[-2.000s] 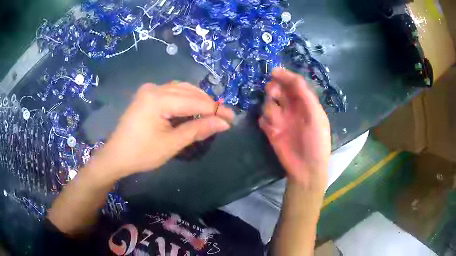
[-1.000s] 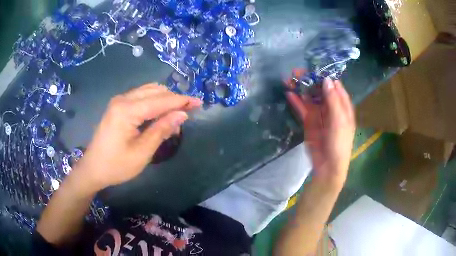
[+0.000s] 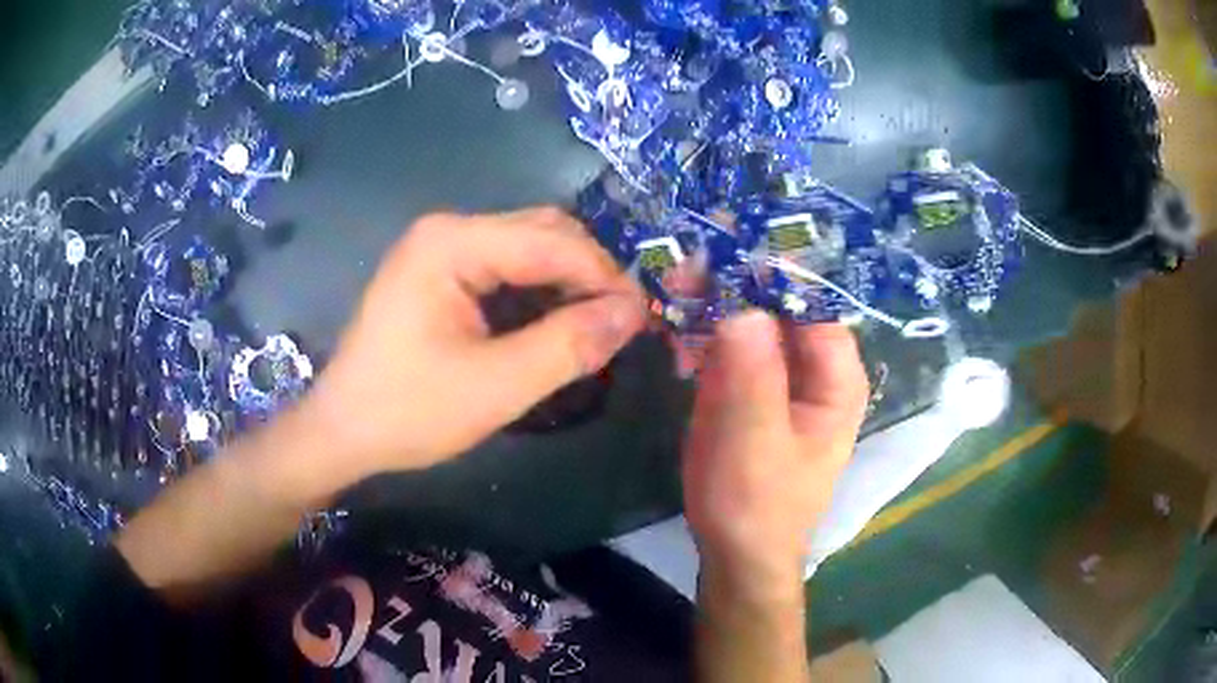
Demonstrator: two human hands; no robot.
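Note:
My right hand [image 3: 767,387] holds a joined strip of blue ring circuit boards [image 3: 814,254] by its lower edge. Pale rectangular digit displays [image 3: 791,235] sit by the ring openings. White cables with discs [image 3: 924,327] trail from the strip to the right. My left hand [image 3: 534,314] pinches thumb and finger at the strip's left end, where a tiny red bit, seemingly a lead wire [image 3: 655,308], shows at the fingertips. A dark round unit [image 3: 561,404] is partly hidden under my left hand.
A tangled blue board pile [image 3: 667,67] lies on the far side of the dark worktable [image 3: 387,147]. Dense rows of laid-out boards [image 3: 74,347] lie at left. A single ring board [image 3: 271,370] lies near my left wrist. Cardboard boxes [image 3: 1068,380] stand at right.
My right hand has brought a strip of boards in from the right, beside my left fingertips. The strip is now spread out across the table's middle. My left hand stays pinched.

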